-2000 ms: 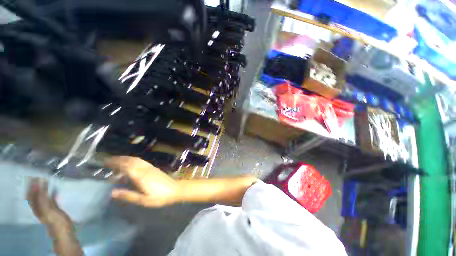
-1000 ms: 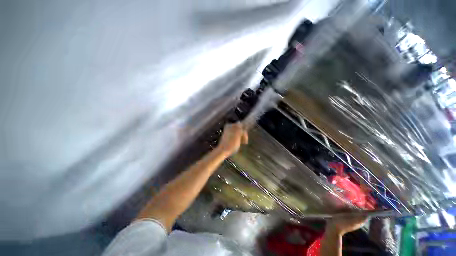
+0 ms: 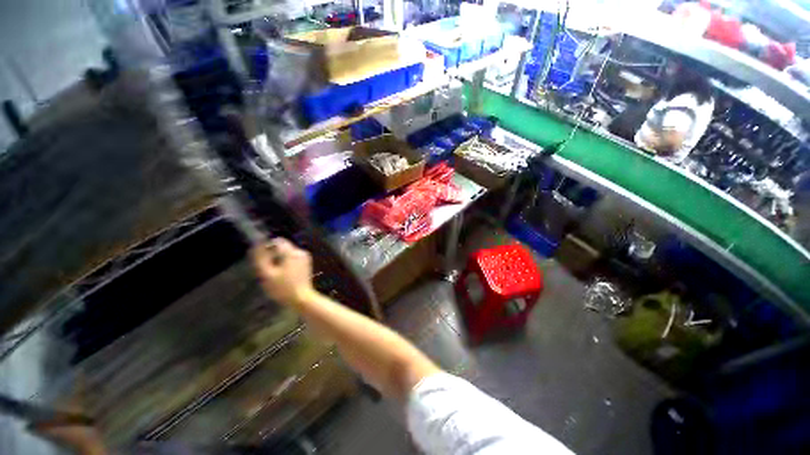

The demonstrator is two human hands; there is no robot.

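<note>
A wire rack [image 3: 169, 240] with brown panel-like shelves fills the left side, tilted in view and partly blurred. My right hand [image 3: 286, 271] reaches in from the lower right and is closed around the rack's near corner edge. My left hand [image 3: 75, 434] is blurred and cut off at the lower left, beside a dark bar of the rack; its grip cannot be told. Dark gaps show between the shelves, and their contents are too dark to make out.
A red stool [image 3: 504, 275] stands on the grey floor right of the rack. Behind it, a bench [image 3: 377, 253] holds red plastic [image 3: 413, 206] and open cartons [image 3: 391, 164] of white leads. A green surface [image 3: 613, 164] runs behind. A person [image 3: 675, 120] is beyond it.
The view has swung from the rows of black parts to the rack's side, bench and stool. My right hand has moved to the rack corner; my left is now at the lower left.
</note>
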